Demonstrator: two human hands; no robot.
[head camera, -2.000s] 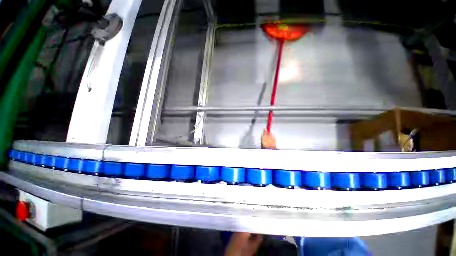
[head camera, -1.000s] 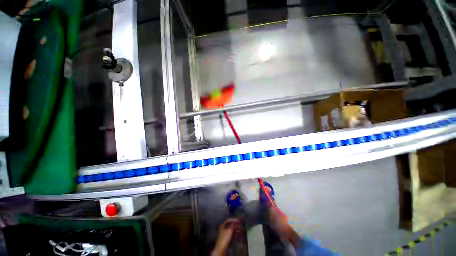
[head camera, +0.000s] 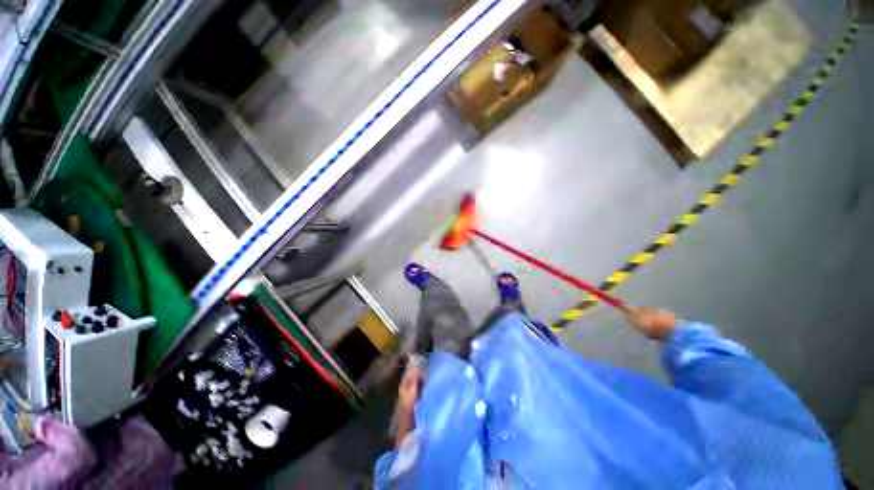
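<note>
The broom (head camera: 551, 266) has a small red-orange head with a yellow-green patch and a long thin red handle. Its head is on the grey floor, beyond my shoes. My right hand (head camera: 652, 323) is closed around the upper end of the handle, out to the right of my blue smock. My left hand (head camera: 409, 386) hangs at my left side, seen edge-on and blurred; its fingers are hard to make out.
A conveyor rail (head camera: 364, 144) with a blue strip runs diagonally at left. An open cardboard box (head camera: 498, 81) and a wooden pallet (head camera: 733, 96) stand beyond. Striped tape (head camera: 714, 196) crosses the floor. A black parts tray (head camera: 225, 383) and a person's pink sleeve (head camera: 91, 459) are at lower left.
The view has turned and moved back from the rail. The broom has come from beyond and under the rail to the near floor, its handle now slanting right, still in my right hand.
</note>
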